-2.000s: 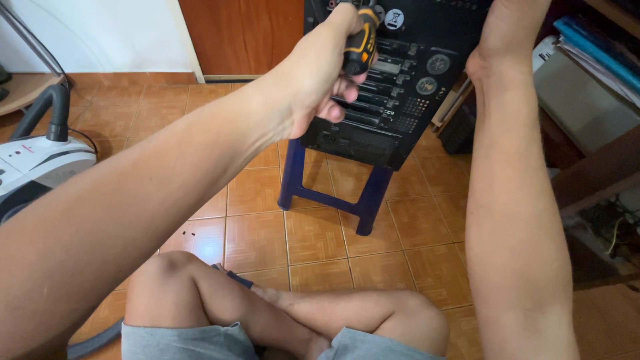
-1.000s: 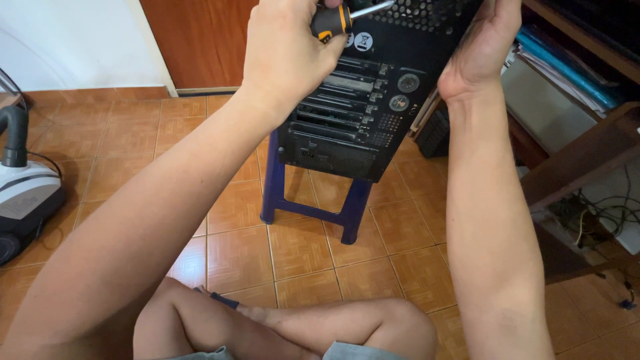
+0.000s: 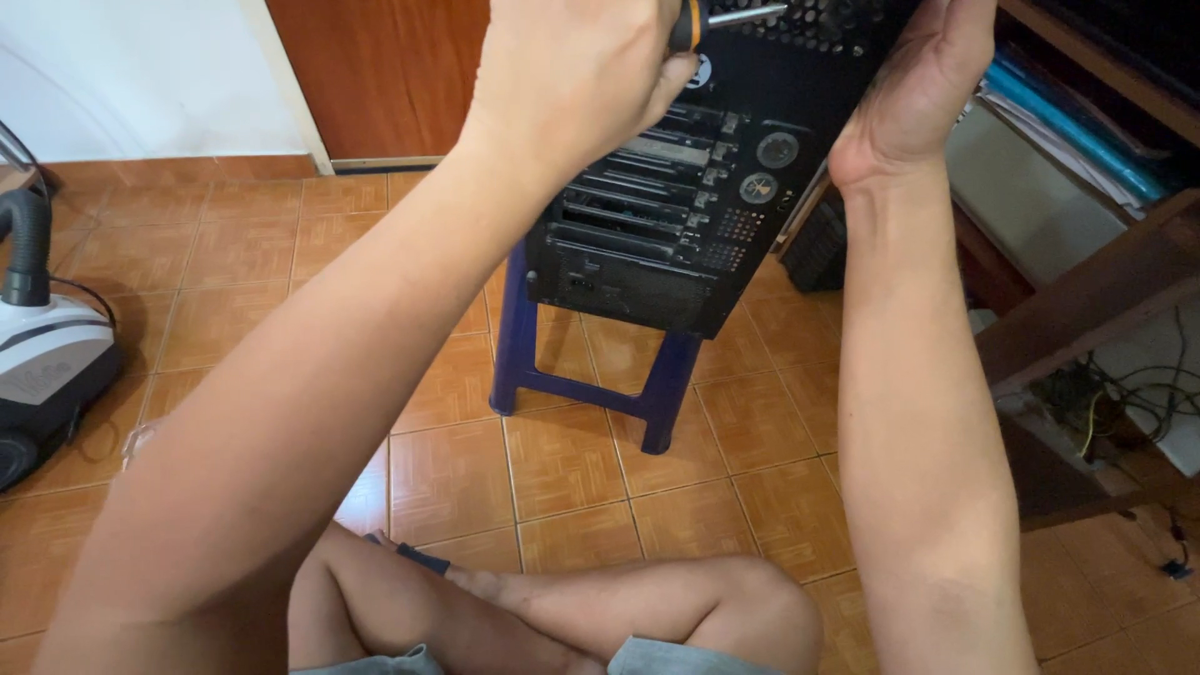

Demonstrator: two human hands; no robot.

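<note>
My left hand point(image 3: 586, 80) is closed around the black and orange handle of a screwdriver point(image 3: 741, 16). Its metal shaft points right, in front of the round vent holes near the top edge of the view. Behind it stands a black computer case point(image 3: 637, 281), its rear panel with expansion slot covers facing me. The case rests on a dark blue plastic stool point(image 3: 591, 389). Against the right side of the case lies my right hand point(image 3: 923, 80), palm toward it; its fingertips are partly cut off or hidden. The upper part of the case is out of view.
A white and black vacuum cleaner point(image 3: 56, 366) with a hose stands on the tiled floor at the left. A wooden shelf unit point(image 3: 1087, 291) with folders point(image 3: 1069, 122) and tangled cables point(image 3: 1116, 398) is close on the right. My crossed legs are below the stool.
Since two seconds ago, my left hand has turned the screwdriver from a downward tilt to pointing right, with its shaft now showing. The right hand stays at the case's side.
</note>
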